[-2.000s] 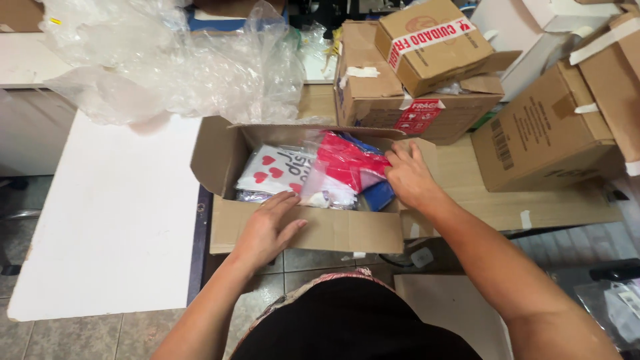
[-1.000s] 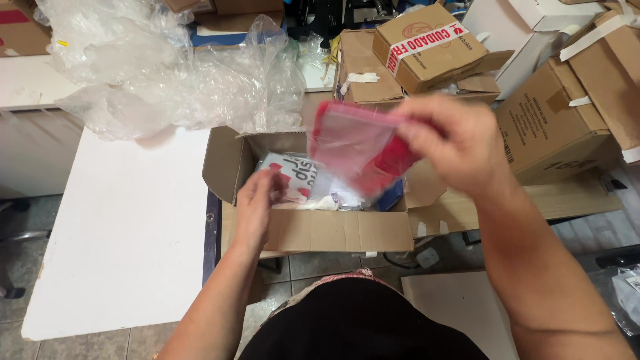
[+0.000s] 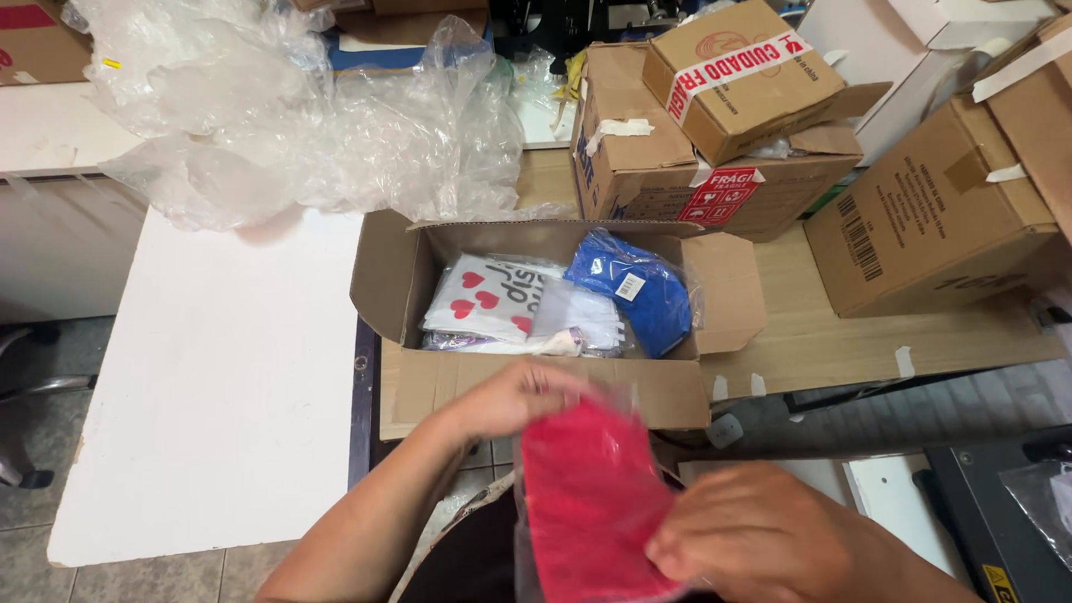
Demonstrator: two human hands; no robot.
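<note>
A red cloth item in a clear plastic bag [image 3: 590, 502] is held up close to my body, in front of the open cardboard box [image 3: 536, 394]. My left hand [image 3: 511, 398] grips its top edge, and my right hand [image 3: 745, 528], somewhat blurred, holds its lower right side. Inside the box, a white packet printed with red hearts and lettering [image 3: 481, 297] lies at the left. White bagged pieces [image 3: 586, 314] are in the middle, and a blue cloth item in clear plastic with a small white label [image 3: 657, 310] leans at the right.
Crumpled clear plastic [image 3: 394, 126] is heaped behind a white board [image 3: 209, 394] on the left. A small taped carton [image 3: 745, 79] sits on a larger carton [image 3: 636, 159] behind the box. Another cardboard carton [image 3: 930, 201] stands on the wooden tabletop [image 3: 804, 335] at the right.
The red bagged item was in the box two seconds ago; my right hand has lifted it out and brought it toward my body. My left hand has left the packets and now holds it too.
</note>
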